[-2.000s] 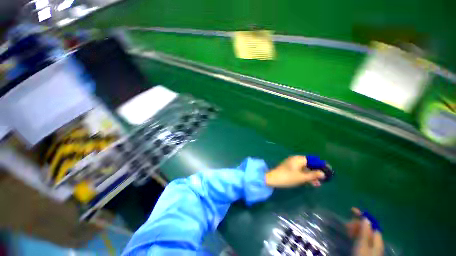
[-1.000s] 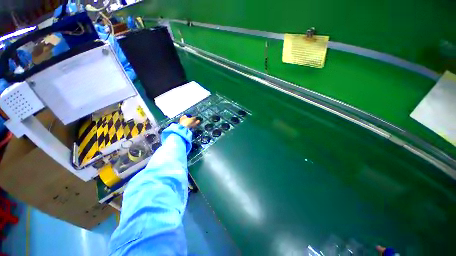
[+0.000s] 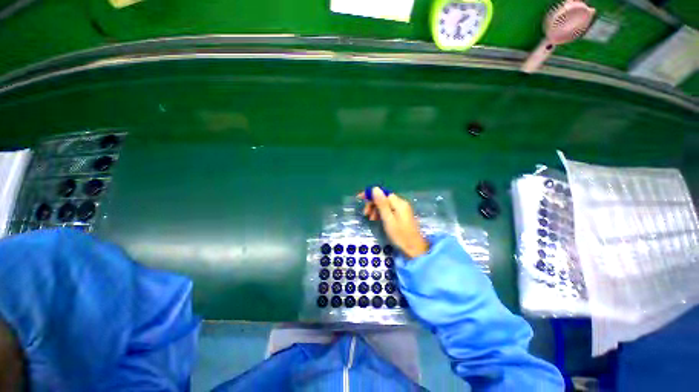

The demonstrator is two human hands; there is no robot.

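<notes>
My right hand (image 3: 391, 218), with blue covering on a fingertip, is over the far edge of the small-parts blister tray (image 3: 313, 295). Its fingers are bent close together; whether they hold something cannot be told. The clear tray holds tight rows of small black discs (image 3: 350, 274) directly before me. The large-parts blister tray (image 3: 77, 162) is at the far left, with larger black discs (image 3: 94, 186) in its pockets. My left hand is not visible. A blue sleeve (image 3: 100, 306) at the lower left covers the near side of that tray; whose it is cannot be told.
Two loose black discs (image 3: 487, 208) lie left of the stacked filled trays (image 3: 536, 295); another disc (image 3: 474, 129) is farther back. A translucent pocketed sheet (image 3: 636, 237) overlaps the stack. White paper (image 3: 11, 184) is at the left edge. A clock (image 3: 460, 21) and pink fan (image 3: 567, 23) are at the back.
The view has swung right, bringing the small-parts tray and right stack into view. My left hand, earlier at the large-parts tray, is out of sight. My right hand now shows fully.
</notes>
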